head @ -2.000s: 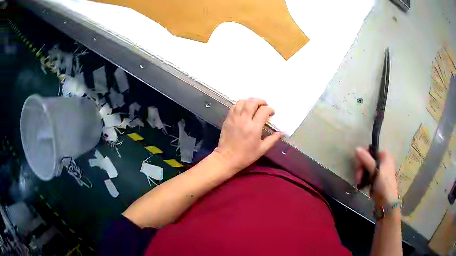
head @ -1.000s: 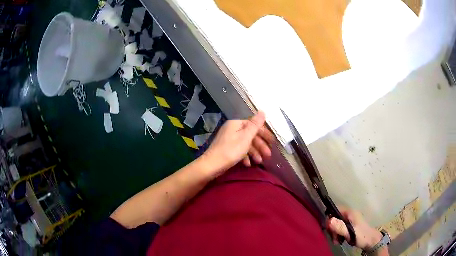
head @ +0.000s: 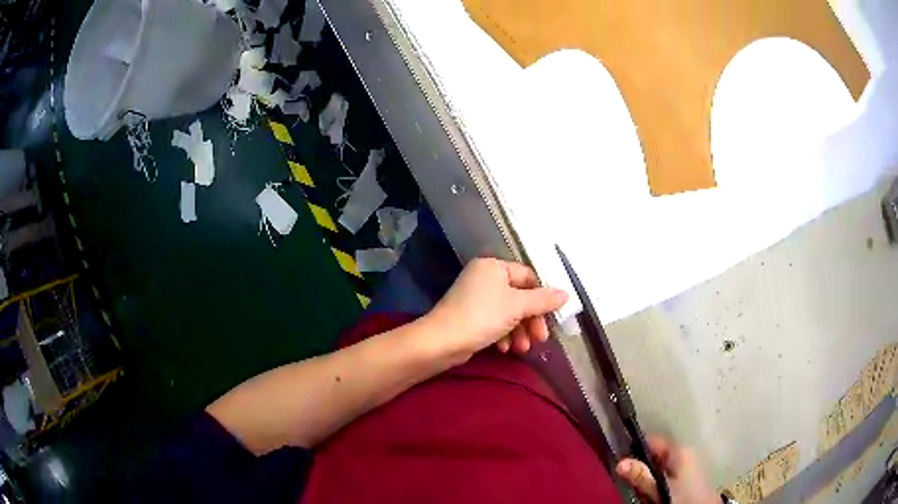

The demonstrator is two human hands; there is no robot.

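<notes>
White fabric [head: 591, 236] lies in a stack along the table edge, with a brown card pattern [head: 670, 89] on top. My right hand [head: 670, 472], partly cut off by the bottom edge, holds black shears [head: 608, 369] by the handles. The blades lie at the near corner of the fabric, pointing up and slightly left. My left hand [head: 507, 307] pinches the fabric's edge near that corner, just left of the blades, thumb on top and other fingers below. Whether the blades are apart is hard to tell.
The table's riveted metal edge [head: 458, 187] runs diagonally in front of me. Paper labels [head: 768, 472] lie at the lower right, and a dark metal object sits at the right rim. A translucent bin [head: 162, 64] and white scraps [head: 278, 210] are on the green floor at left.
The shears came from the bare table at right to the fabric corner. My left hand let go, then took the fabric edge again. The view has turned, and the fabric appears lower.
</notes>
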